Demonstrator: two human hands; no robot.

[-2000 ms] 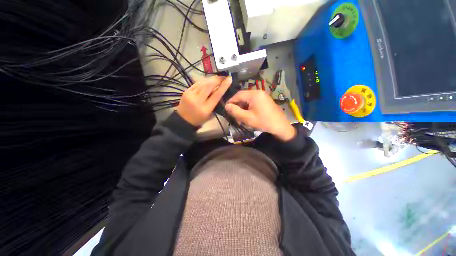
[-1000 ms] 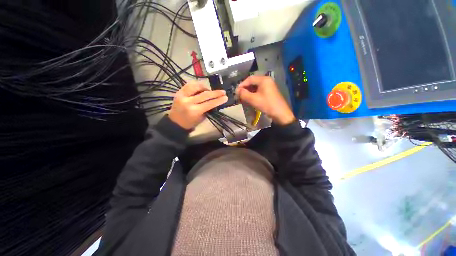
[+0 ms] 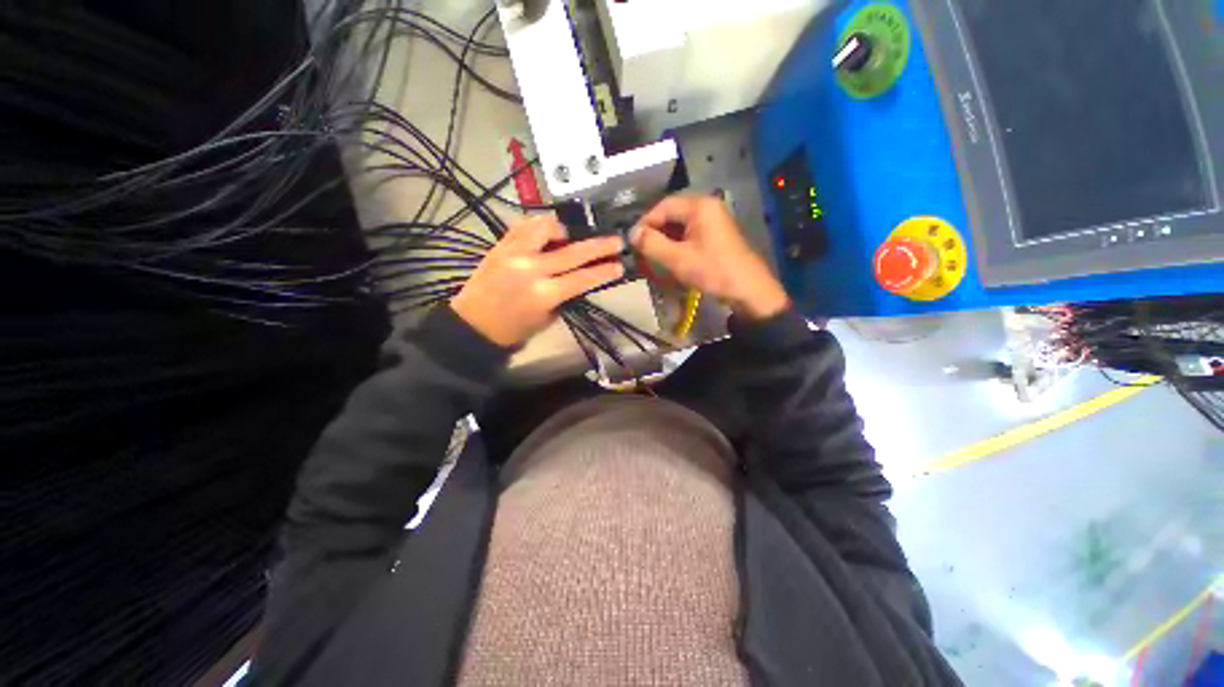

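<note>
My left hand [image 3: 528, 279] is at the work head, with its fingers pointing right. Thin black cables [image 3: 600, 324] run under its palm, and their ends hang out below it toward my body. My right hand [image 3: 691, 248] is just to the right, thumb and index finger pinched together near the left fingertips. A tiny piece, probably a cable end, is between them, mostly hidden. Both hands are just below the white bracket [image 3: 634, 172] of the machine arm [image 3: 553, 97]. The dark work head [image 3: 620, 215] shows partly between the bracket and the fingers.
A large black cable bundle [image 3: 161, 443] fills the left side. The blue control box [image 3: 805, 108] with touchscreen [image 3: 1094, 121] and red emergency stop button [image 3: 906, 266] stands at right. A yellow handle [image 3: 689, 315] lies below my right hand. A red arrow tag [image 3: 524, 175] is left of the arm.
Since two seconds ago, the view has shifted and my hands have moved from below the bracket closer to the work head. Over the last second, my right fingertips moved slightly left, beside the left fingertips.
</note>
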